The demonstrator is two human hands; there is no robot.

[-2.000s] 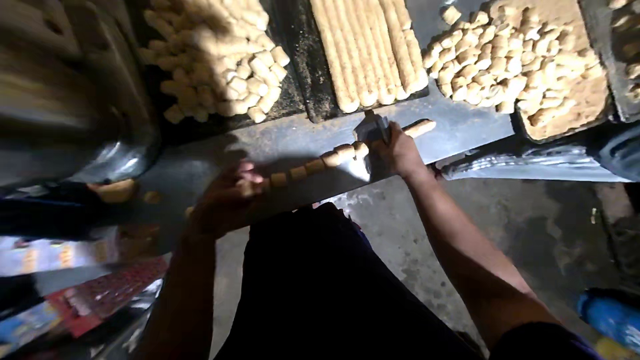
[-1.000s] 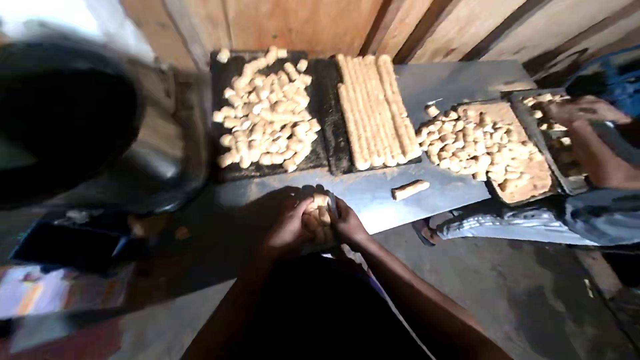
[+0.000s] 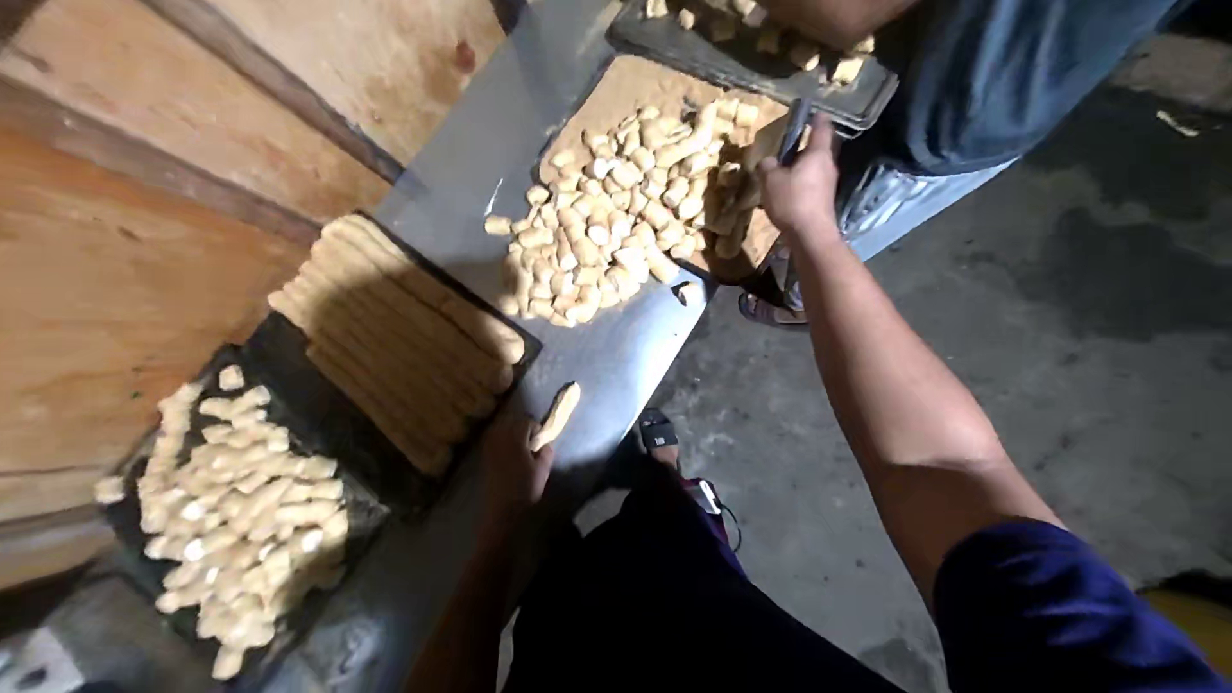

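My right hand [image 3: 804,183] is closed on a flat scraper [image 3: 794,130], held at the right edge of a heap of cut dough pieces [image 3: 616,212]. The heap spreads over a brown-surfaced tray [image 3: 602,101] and onto the metal table. At the table's near part, my left hand [image 3: 520,462] is by a short dough roll [image 3: 556,416]; the fingers are in shadow, and whether they grip the roll cannot be told. Just beyond that hand, long dough rolls [image 3: 399,337] lie side by side on a dark tray.
Another dark tray [image 3: 371,520] at the lower left bears many cut dough pieces [image 3: 250,510]. At the top right a person's forearm [image 3: 847,14] reaches over a metal tray [image 3: 876,91], beside legs in jeans [image 3: 1020,77]. A wooden wall [image 3: 144,260] borders the metal table [image 3: 606,375].
My hands, together around dough pieces a second ago, are now apart. The right hand has moved to the heap on the right, and the left is by the short roll. The view has turned.
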